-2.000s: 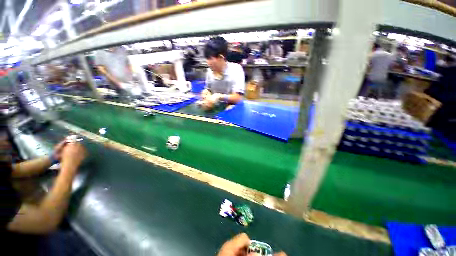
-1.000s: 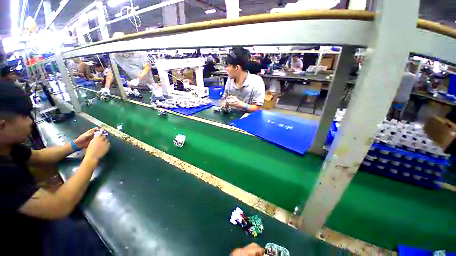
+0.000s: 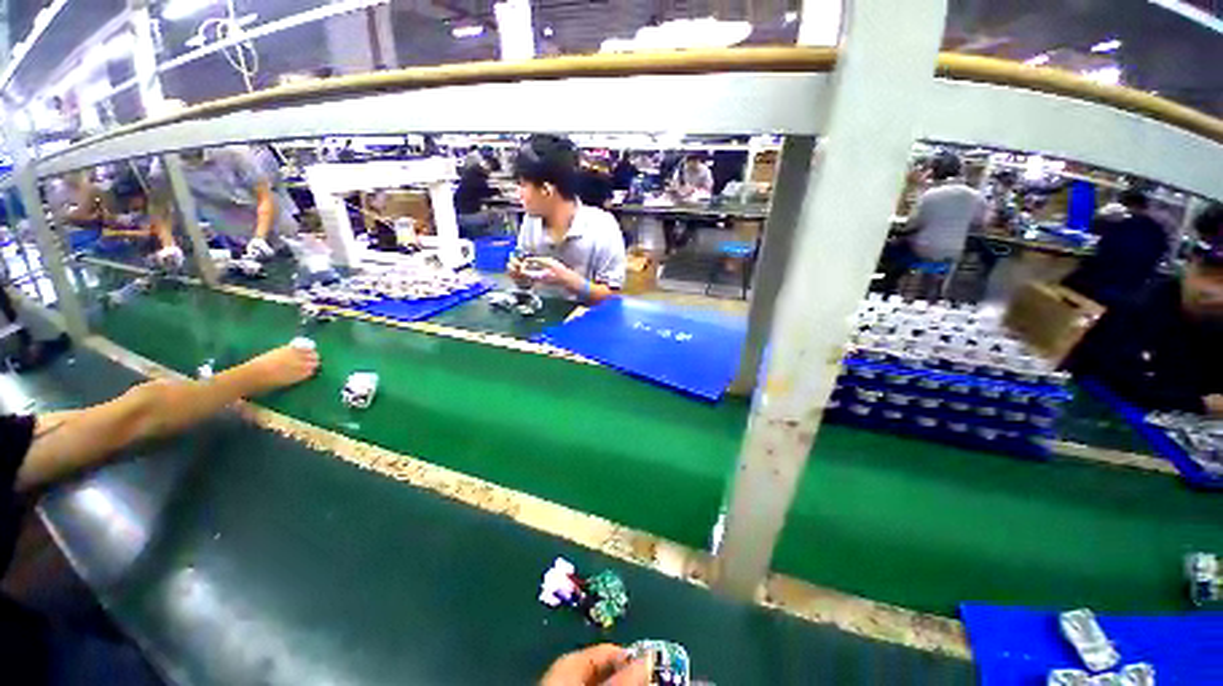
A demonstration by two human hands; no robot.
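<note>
My left hand [image 3: 592, 665] is at the bottom edge, mostly cut off. Its fingers are on a part-built unit [image 3: 663, 659] with a pale rim and green and dark parts inside, also cut off by the edge. My right hand is not in view. On the dark green bench [image 3: 402, 563], just beyond my left hand, lies a loose cluster: a white part [image 3: 559, 584] joined by red and dark wires to a green circuit board [image 3: 606, 596].
A blue sheet [image 3: 999, 643] with white-grey units [image 3: 1086, 639] is at lower right. A white post [image 3: 791, 402] rises at the bench edge. The green belt [image 3: 563, 442] carries a white unit [image 3: 360, 389]. A neighbour's arm [image 3: 148, 413] reaches over the belt at left.
The view has turned right, showing more of the blue sheet. The neighbour's arm has stretched out over the belt. My right fingertips, seen at the bottom edge two seconds ago, are out of view.
</note>
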